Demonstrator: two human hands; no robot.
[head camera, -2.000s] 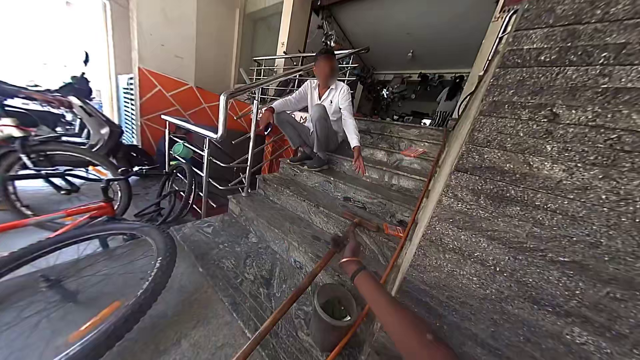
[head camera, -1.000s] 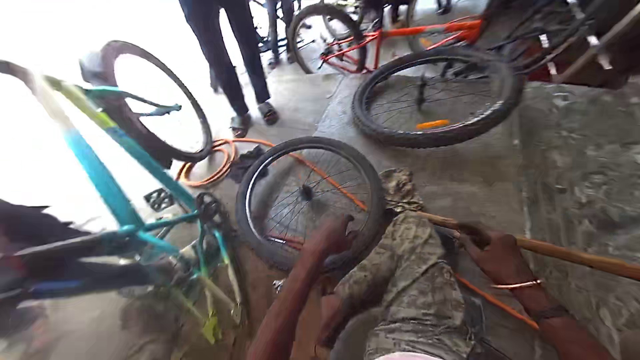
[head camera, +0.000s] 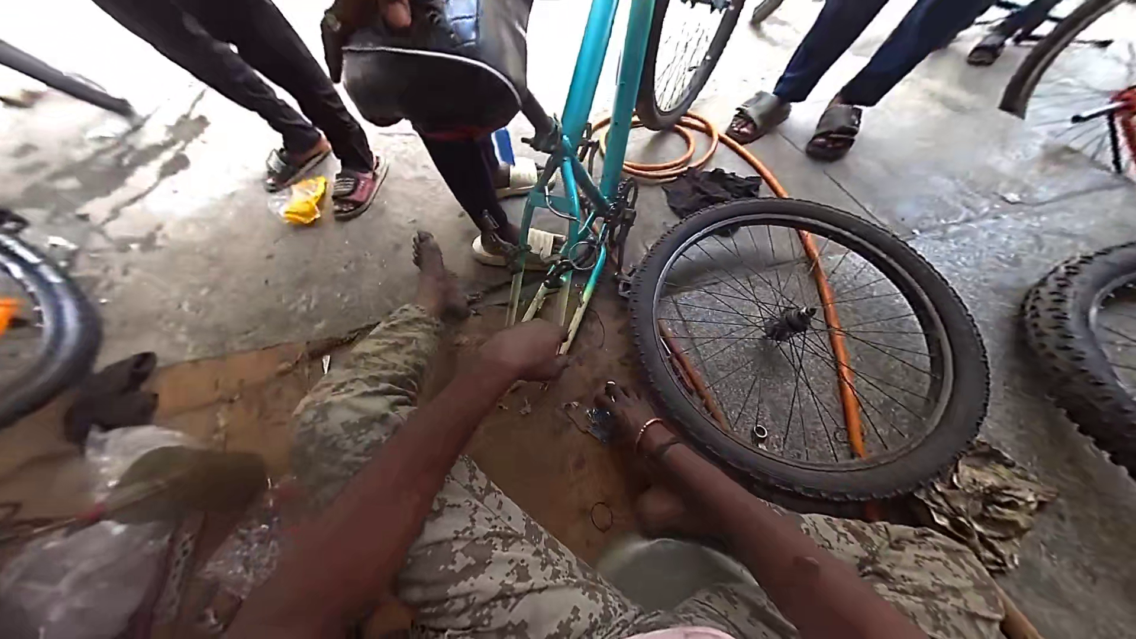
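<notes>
My left hand (head camera: 525, 350) is at the lower rear end of a teal bicycle frame (head camera: 581, 169), its fingers curled around or against the frame tubes; the exact grip is hidden. My right hand (head camera: 624, 415) is low over the brown ground sheet, beside small dark bits (head camera: 593, 421), close to the left edge of a bicycle wheel (head camera: 963, 355). Whether its fingers hold anything cannot be told. The wheel lies flat with its hub up, and an orange hose (head camera: 832, 311) shows through its spokes.
A bicycle saddle (head camera: 432, 84) looms at the top. People stand beyond, in sandals (head camera: 359, 188) and shoes. Another tyre (head camera: 1078, 346) lies at the right. Plastic bags (head camera: 98, 568) are at the lower left. A black cloth (head camera: 710, 189) lies behind the wheel, and a bowl (head camera: 661, 568) sits between my legs.
My right hand has let go of the wooden stick it held and is now down by the ground. My left hand has moved from over the wheel to the teal frame. The view has turned left.
</notes>
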